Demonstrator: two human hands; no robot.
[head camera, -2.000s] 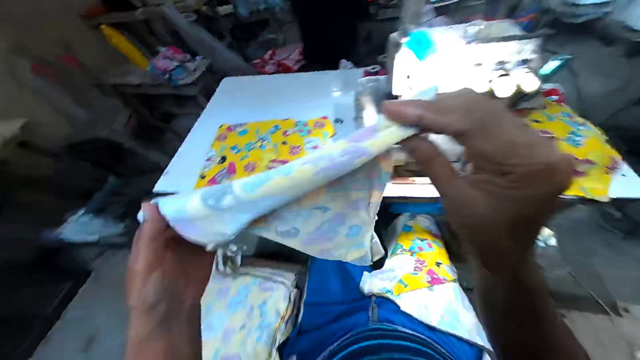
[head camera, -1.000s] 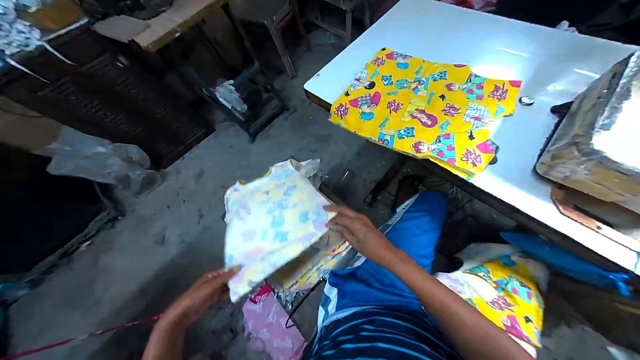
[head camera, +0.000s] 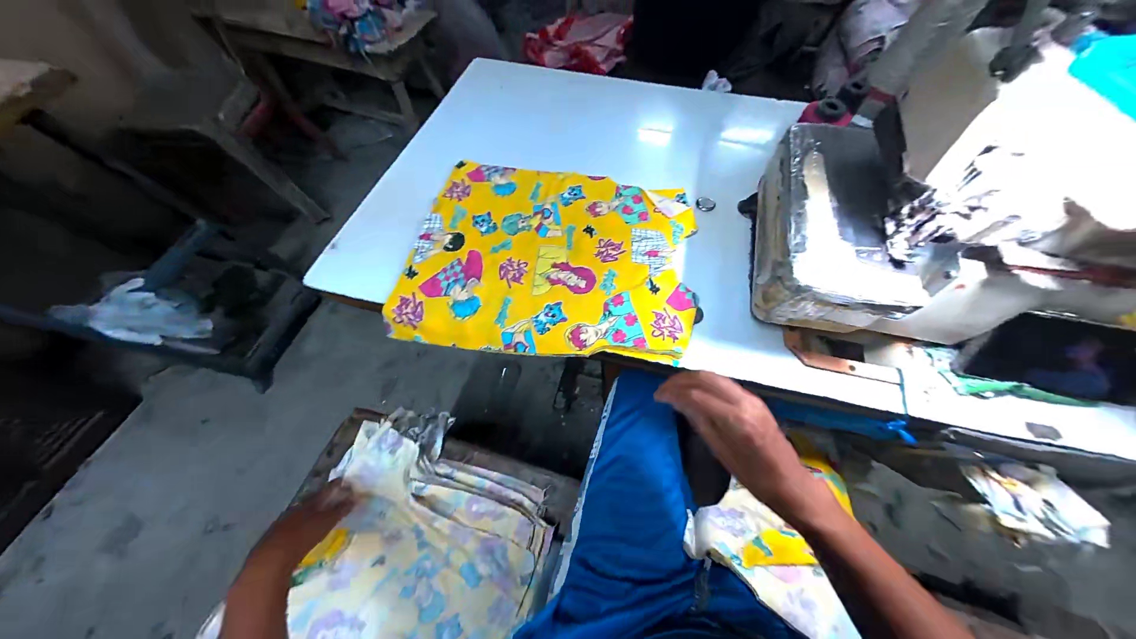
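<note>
My left hand (head camera: 324, 515) is blurred over the left edge of a stack of pale floral fabric pieces (head camera: 444, 568) on a low support at the lower left; whether it grips one, I cannot tell. Above my right thigh hangs my right hand (head camera: 719, 413), fingers loosely bent with no cloth in them, just off the front edge of the white table (head camera: 532, 106). A yellow printed fabric piece (head camera: 550, 266) lies flat on that table, its near edge at the table's rim. Pale and yellow fabric (head camera: 781, 550) drapes by my right thigh, under my right forearm.
On the right of the table stands a sewing machine (head camera: 1021, 186), with a worn box-like part (head camera: 825, 231) at its left. A small round metal object (head camera: 706, 204) sits beside the yellow cloth. A low dark stand (head camera: 257, 328) with a pale rag is at the left.
The pale floral piece both hands held up a second ago is now out of them. My left hand has moved down over the stack, my right hand beside the table edge. The view has turned right.
</note>
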